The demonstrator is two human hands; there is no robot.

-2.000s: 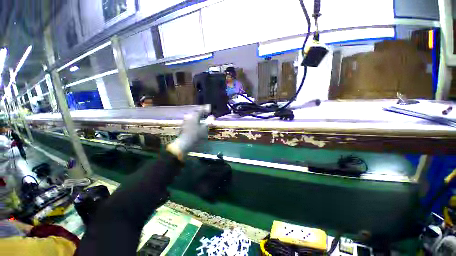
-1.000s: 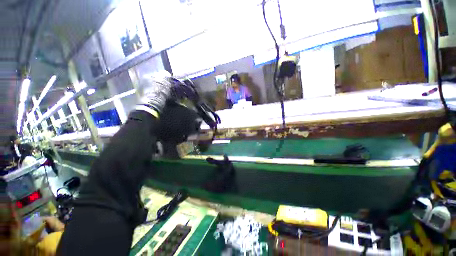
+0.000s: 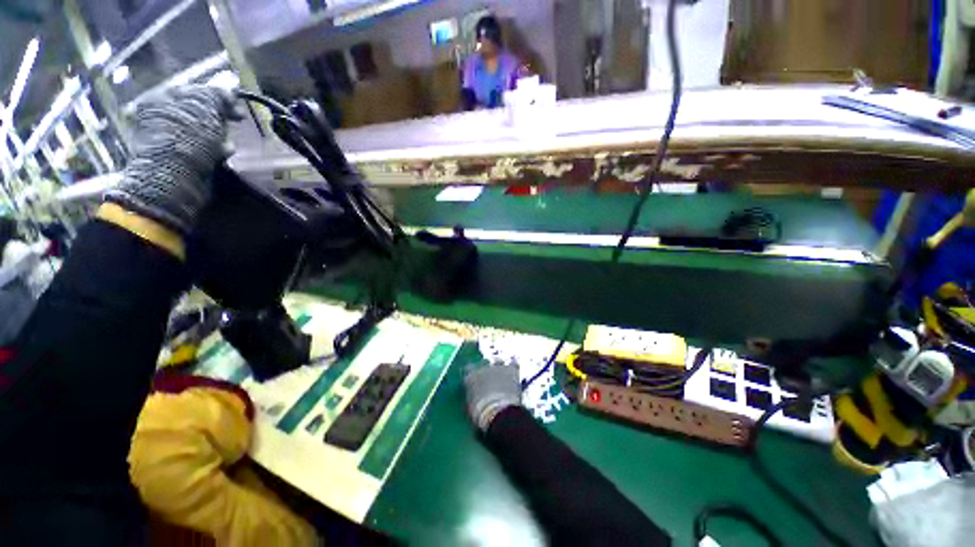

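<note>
My left hand (image 3: 171,150), in a grey-white striped knit glove, is raised at the upper left. It is shut on a black tower socket (image 3: 241,235), whose looped power cord (image 3: 331,160) hangs on its right side. My right hand (image 3: 494,393), in a light glove, is low over the green bench, beside a loose pile of small white plastic pieces (image 3: 543,397). Its fingers are small and blurred, so its grip is unclear. A thin black cable (image 3: 633,219) hangs from above and runs down near it.
A printed packaging sheet (image 3: 289,449) lies left of my right hand. A coworker's yellow sleeve (image 3: 192,438) is at its left edge. A brown power strip (image 3: 663,415), yellow-white outlet block (image 3: 636,344) and white multi-outlet strip (image 3: 757,393) are at right. The worn shelf (image 3: 599,169) crosses behind.
My left hand has come away from the shelf and moved left with the black tower socket. My right hand has come into view at the white pieces. The view has tilted down.
</note>
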